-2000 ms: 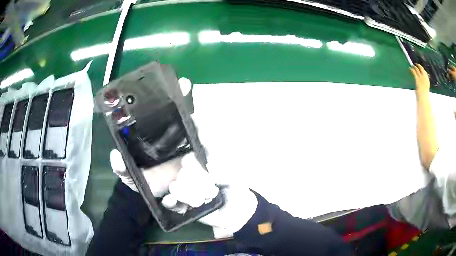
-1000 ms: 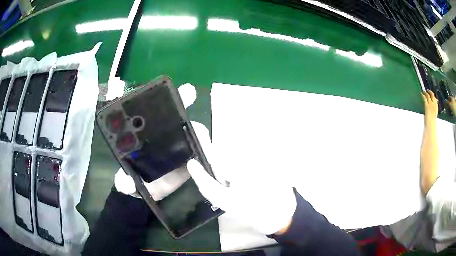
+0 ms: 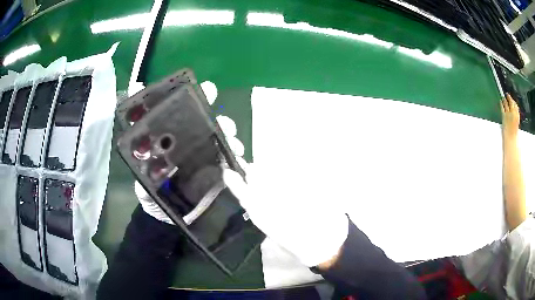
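Note:
A stack of dark phone frames (image 3: 196, 167) is held tilted over the green bench, camera holes at the upper left. The top frame is slid down, so a second frame's end (image 3: 153, 94) shows behind it. My left hand (image 3: 149, 202), in a white glove, is mostly hidden under the stack at its left edge; white fingertips also show past its right edge. My right hand (image 3: 287, 220), in a white glove, lies over the lower right edge of the top frame, with fingertips on it.
A wrinkled white-lined tray (image 3: 94, 146) at left holds dark frames in two rows. A white sheet (image 3: 375, 176) lies at right. A white strip (image 3: 146, 44) crosses the bench. Black trays (image 3: 463, 23) stand at the far right. Another person's arm (image 3: 514, 170) reaches in at right.
The top frame has slid down and right against the one beneath, whose upper end is now uncovered. My right hand stays at its lower right edge. The other person's arm has shifted slightly right.

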